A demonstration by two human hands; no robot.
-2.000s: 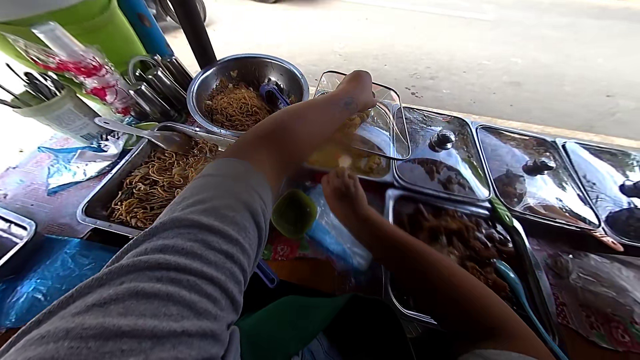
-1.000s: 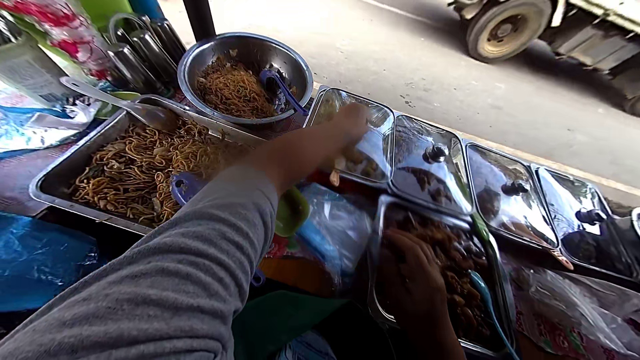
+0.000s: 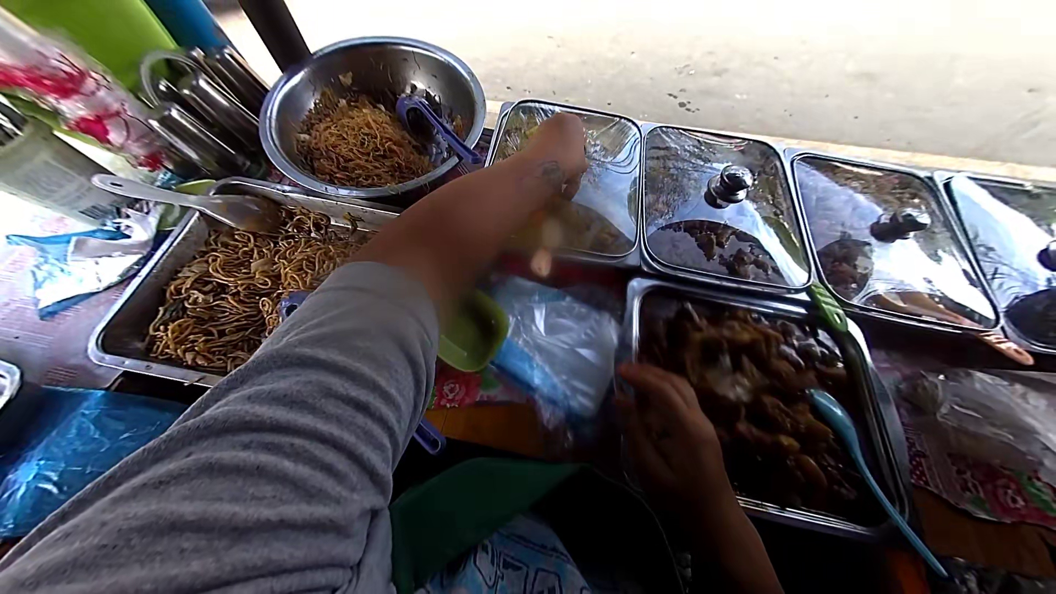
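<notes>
My left hand (image 3: 559, 157), at the end of a grey-sleeved arm, is closed over the middle of a transparent lid (image 3: 615, 186) on the leftmost lidded metal tray; its knob is hidden under the hand. Small blurred yellowish bits show just below the hand. Lower down, my right hand (image 3: 672, 433) is at the left rim of an uncovered metal tray (image 3: 887, 429) of dark brown stewed food, fingers curled; its grip is unclear. A light-blue spoon (image 3: 858, 462) rests in that tray. A green bowl-like container (image 3: 474, 332) and a clear plastic bag (image 3: 561, 338) lie between the arms.
Lidded trays (image 3: 726, 235) continue right along the roadside edge. At left are a noodle tray (image 3: 103, 338) with a ladle (image 3: 181, 202), a steel bowl (image 3: 280, 124) of thin noodles, metal canisters (image 3: 202, 107) and blue plastic (image 3: 78, 445). More clear plastic (image 3: 990, 421) lies right.
The lid in my left hand was raised and tilted two seconds ago; it now lies over the tray. My right hand has moved from beside that tray to the stew tray. A passing truck has left view.
</notes>
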